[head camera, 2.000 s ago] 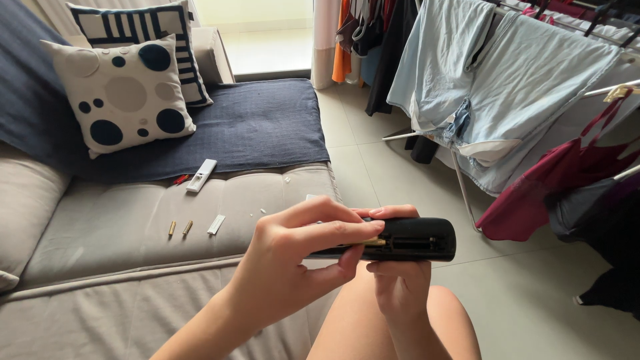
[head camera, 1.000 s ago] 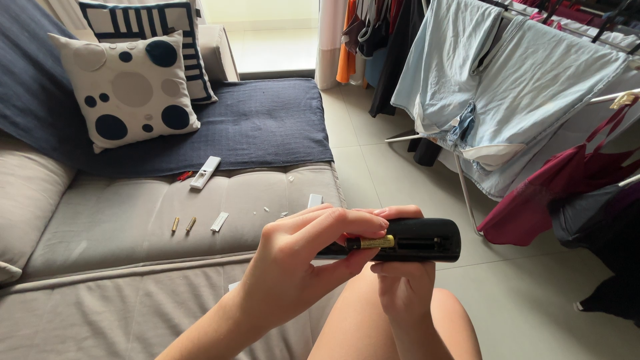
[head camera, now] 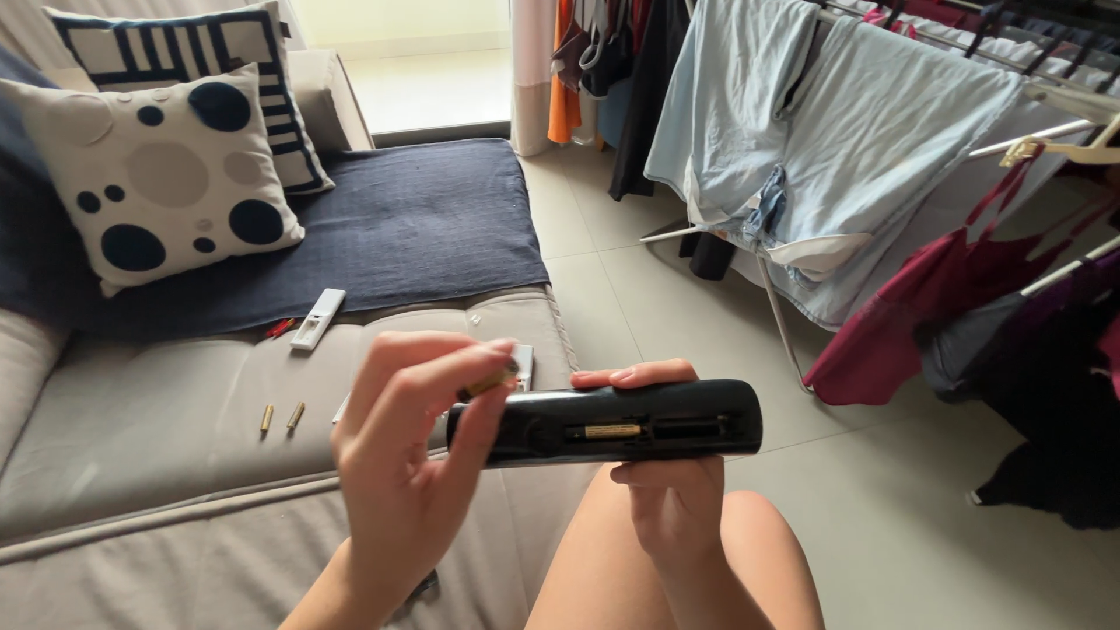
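Note:
My right hand (head camera: 674, 490) grips a black remote control (head camera: 542, 429) from below and over its far edge, its battery compartment facing up. One gold and black battery (head camera: 612, 430) lies in the compartment; the part beside it toward the right end looks dark. My left hand (head camera: 420, 437) pinches another battery (head camera: 490, 381) between thumb and fingers, just above the remote's left end. Two more batteries (head camera: 266, 419) lie on the grey sofa seat, near a white remote control (head camera: 318, 320) and a small red item (head camera: 280, 329).
A white object (head camera: 523, 366) is partly hidden behind my left hand. Two cushions (head camera: 175, 175) rest on a dark blue cover (head camera: 420, 219) on the sofa. To the right, a drying rack (head camera: 779, 324) holds light blue clothes (head camera: 840, 131) and a dark red garment (head camera: 927, 297).
My left hand has moved left, away from the compartment, and now holds a battery up. The battery in the compartment is now uncovered. The view has shifted a little.

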